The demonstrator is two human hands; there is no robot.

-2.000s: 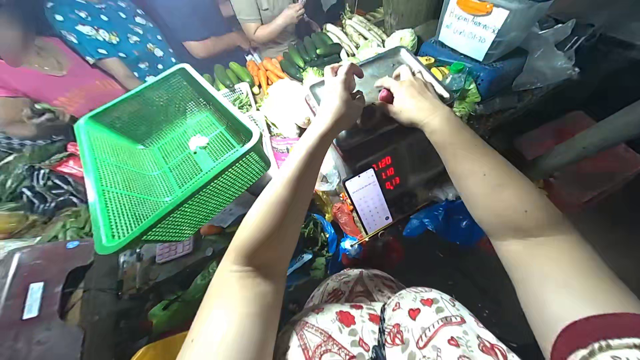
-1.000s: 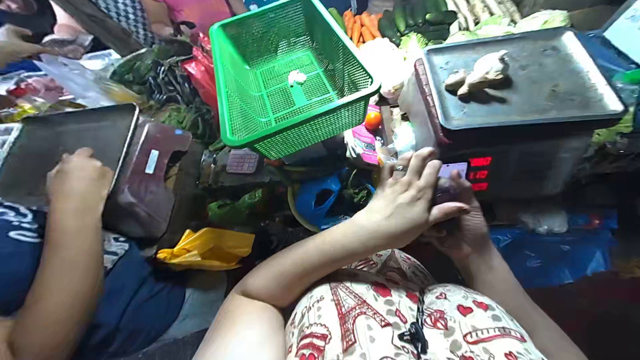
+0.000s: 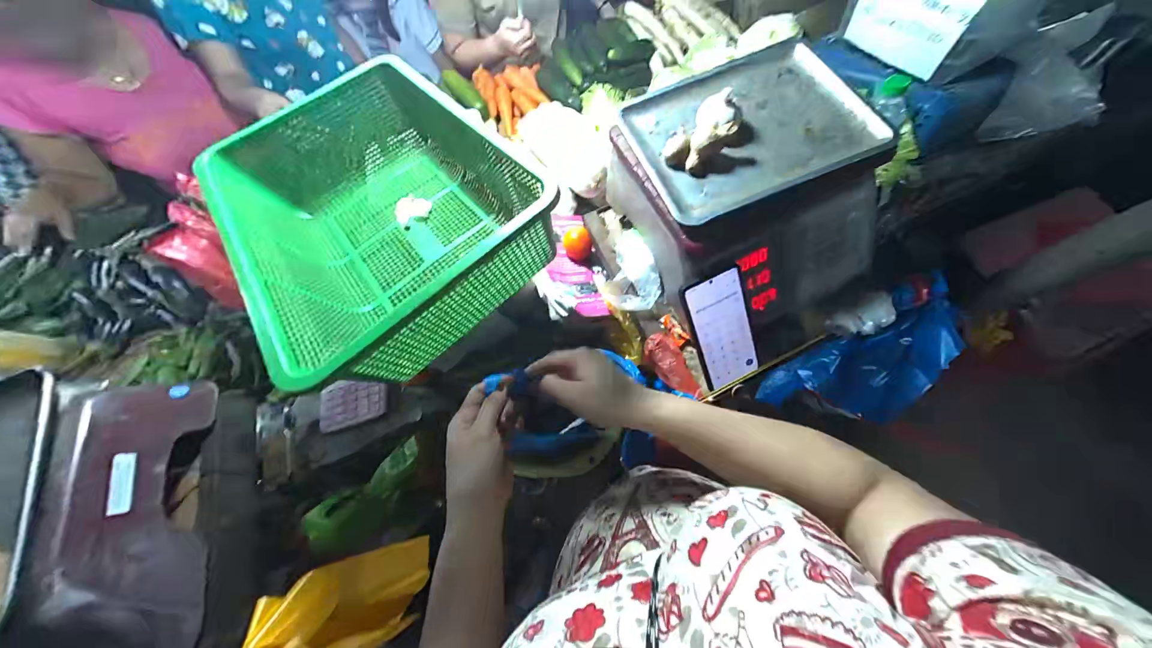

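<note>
My left hand (image 3: 486, 427) and my right hand (image 3: 585, 387) are close together over a dark opening with a blue plastic rim (image 3: 553, 443). Between their fingers is a small piece of blue material (image 3: 508, 382), perhaps a banknote or plastic; my right fingers meet its right side. To the right, a ginger root (image 3: 714, 126) lies on the metal pan (image 3: 783, 184) of a digital scale with red digits. A phone (image 3: 722, 328) showing a keypad leans upright against the scale's front.
A green plastic basket (image 3: 450, 337) holding a small white item stands at the left. Behind are carrots (image 3: 508, 94), cucumbers (image 3: 585, 63) and several people. A tomato (image 3: 577, 243) sits beside the scale. A yellow plastic bag (image 3: 346, 598), a second scale (image 3: 117, 540) and a blue bag (image 3: 864, 364) flank me.
Two seconds ago my hands were at the scale pan, the right on a dark red item. One second ago they were by the phone; now they are over the blue rim. The view has swung.
</note>
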